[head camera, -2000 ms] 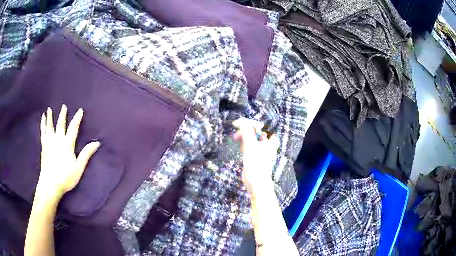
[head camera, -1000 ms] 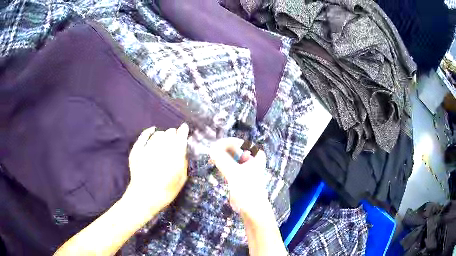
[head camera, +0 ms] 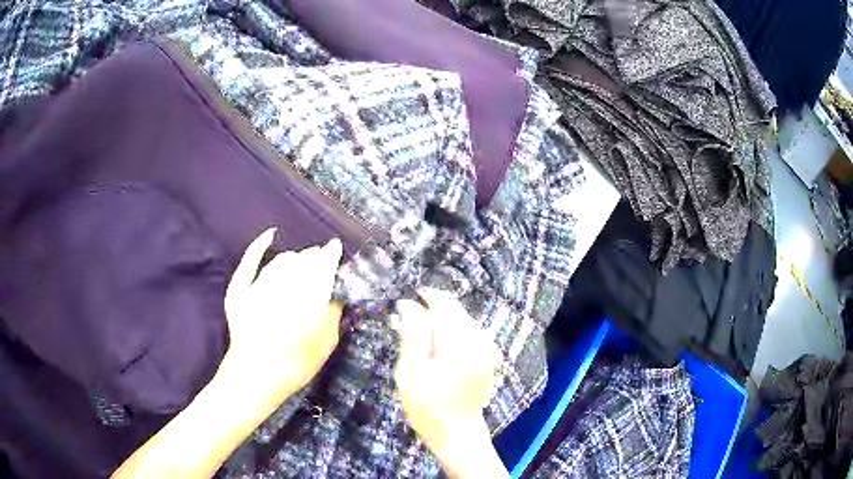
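Observation:
A plaid jacket (head camera: pixel 369 112) lies in front of me, with its dark purple inner side (head camera: pixel 122 122) turned up at the left. A rounded purple pocket bag (head camera: pixel 131 271) lies on it. My left hand (head camera: pixel 285 313) is curled at the corner where the purple meets the plaid edge and pinches the cloth there, its index finger raised. My right hand (head camera: pixel 444 360) is closed just right of it, fingertips at the plaid cloth. It is overexposed, and the small dark snips seen in it earlier are hidden now. A small black label (head camera: pixel 109 409) shows at lower left.
Grey-brown speckled garments (head camera: pixel 659 122) are heaped at upper right, with black garments (head camera: pixel 669 290) below them. A blue bin (head camera: pixel 725 398) holds plaid pieces (head camera: pixel 622 421) at lower right. More dark cloth (head camera: pixel 814 412) lies at the far right. A white table corner (head camera: pixel 591 210) shows beside the jacket.
My left hand has gone from lying flat on the purple side to pinching the cloth edge further right. My right hand has moved left and down, turning so that the snips no longer show.

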